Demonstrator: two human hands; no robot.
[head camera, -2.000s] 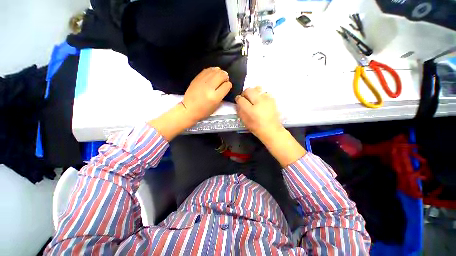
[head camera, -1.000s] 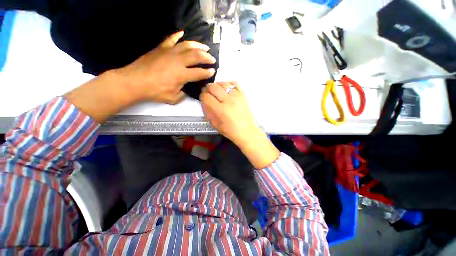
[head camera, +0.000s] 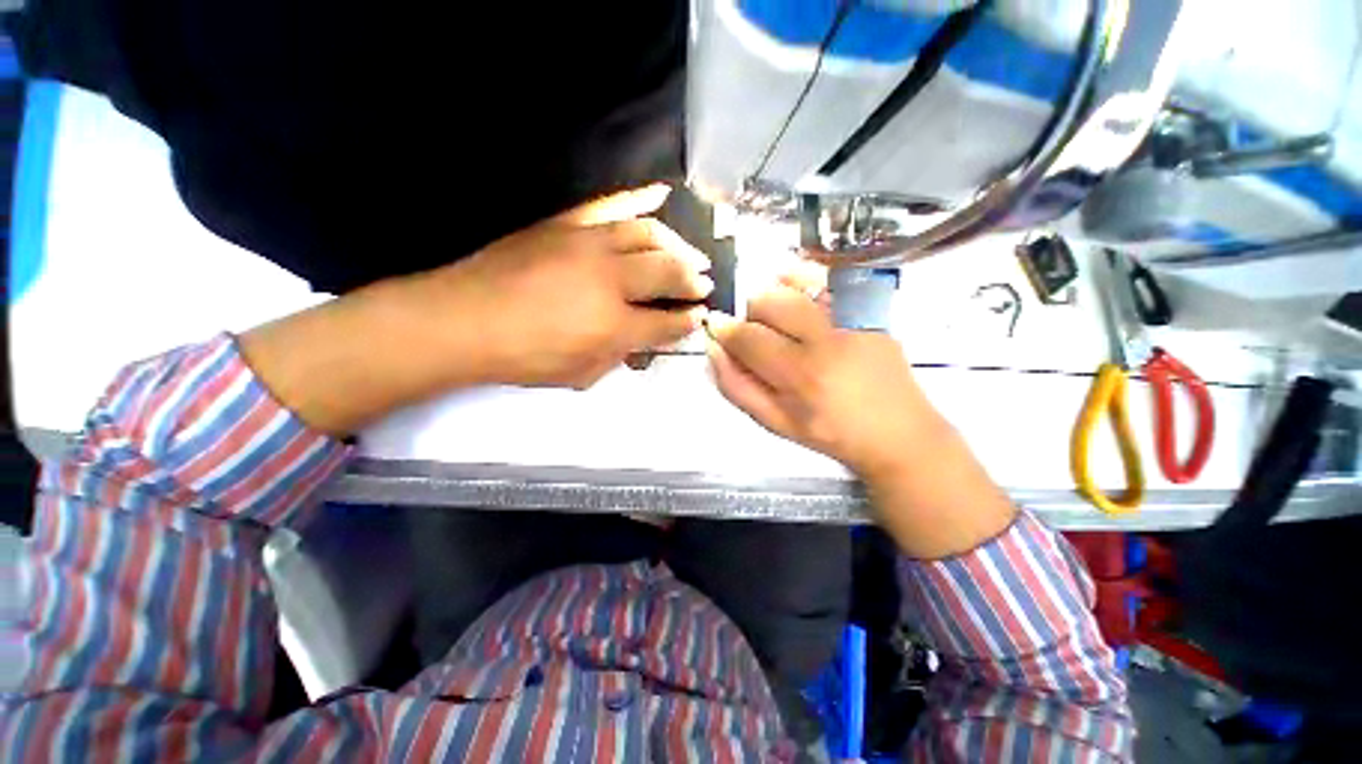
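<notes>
The black cloth (head camera: 433, 135) spreads over the left of the white sewing table, its narrow edge running by the needle area. The sewing machine head (head camera: 896, 105) hangs over the upper right and hides the needle. My left hand (head camera: 598, 291) lies on the cloth, with its fingertips on the edge. My right hand (head camera: 799, 366) pinches the near end of the cloth edge. The fingertips of both hands nearly touch just in front of the machine head.
Scissors with yellow and red loops (head camera: 1113, 448) lie at the right, beside a small dark metal part (head camera: 1049, 266) and a thin curved dark piece (head camera: 998, 306). A grey-blue part (head camera: 863, 299) sits by my right hand. A ruled strip (head camera: 598, 496) runs along the table's front edge.
The view has shifted, and the machine head now fills the upper right. Both hands are closer to the needle area, and less of the cloth edge shows between hands and machine.
</notes>
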